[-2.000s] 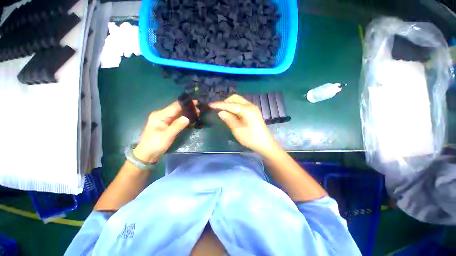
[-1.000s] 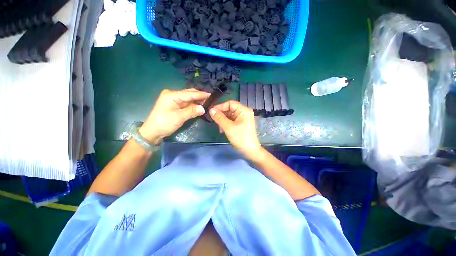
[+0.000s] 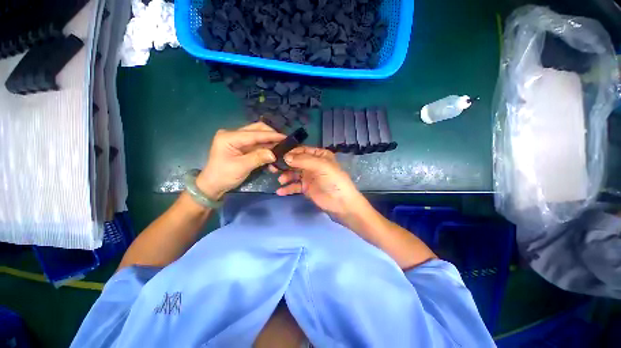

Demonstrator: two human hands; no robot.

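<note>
My left hand point(image 3: 235, 160) grips a black housing point(image 3: 289, 145), tilted with its open end up and to the right. My right hand point(image 3: 320, 178) is at the housing's lower end, thumb and finger pressed on it. Whether a small insert is between those fingertips is hidden. Several housings point(image 3: 355, 129) lie side by side in a short row to the right of my hands. Small black inserts point(image 3: 286, 95) lie loose in a heap beyond my hands.
The light-blue parts basket point(image 3: 293, 69) full of inserts is at the back. A squeeze bottle point(image 3: 445, 109) lies right of the row. A clear plastic bag point(image 3: 507, 136) is far right. Ribbed white sheets point(image 3: 48, 156) and a crumpled white cloth point(image 3: 151, 28) are left.
The housing in my left hand has turned from leaning left to leaning right. My right fingers have come to its lower end. The view has shifted slightly.
</note>
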